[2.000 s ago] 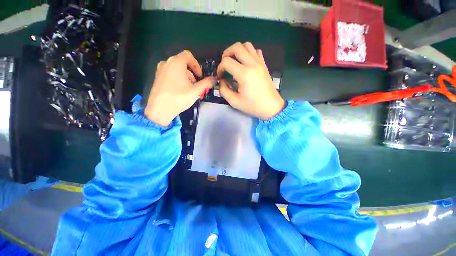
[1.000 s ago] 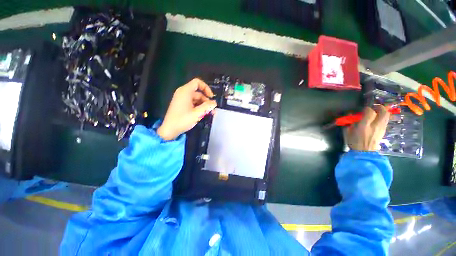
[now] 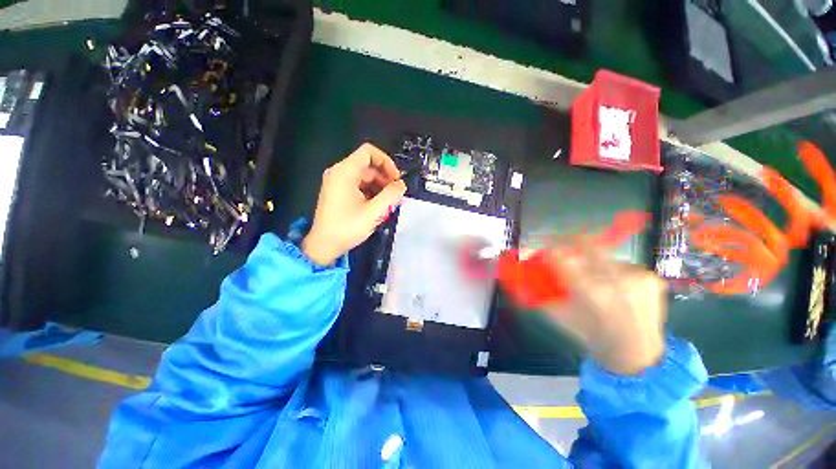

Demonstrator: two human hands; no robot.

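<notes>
The tablet assembly [image 3: 440,266] lies in front of me, its silver-white rectangle in the middle and the mainboard [image 3: 458,174] with a green patch at its far end. My left hand [image 3: 355,201] is at the assembly's upper left corner, thumb and fingertips pinched together; a tiny part seems to be between them, too small to make out. My right hand [image 3: 610,307], blurred, is closed around the red-orange air-fed hand tool [image 3: 532,278]. The tool's front end is over the right part of the white rectangle; whether it touches is unclear.
A black parts tray [image 3: 183,128] with tangled strips is at the left, beside another tablet unit [image 3: 11,183]. A red bin [image 3: 616,124] with white pieces is at the upper right. A clear blister tray [image 3: 683,220] and an orange coiled hose [image 3: 779,215] are at the right.
My right hand went from the assembly to the tool at the right, then brought it left over the white rectangle. My left hand stays at the upper left corner. The mainboard is now uncovered.
</notes>
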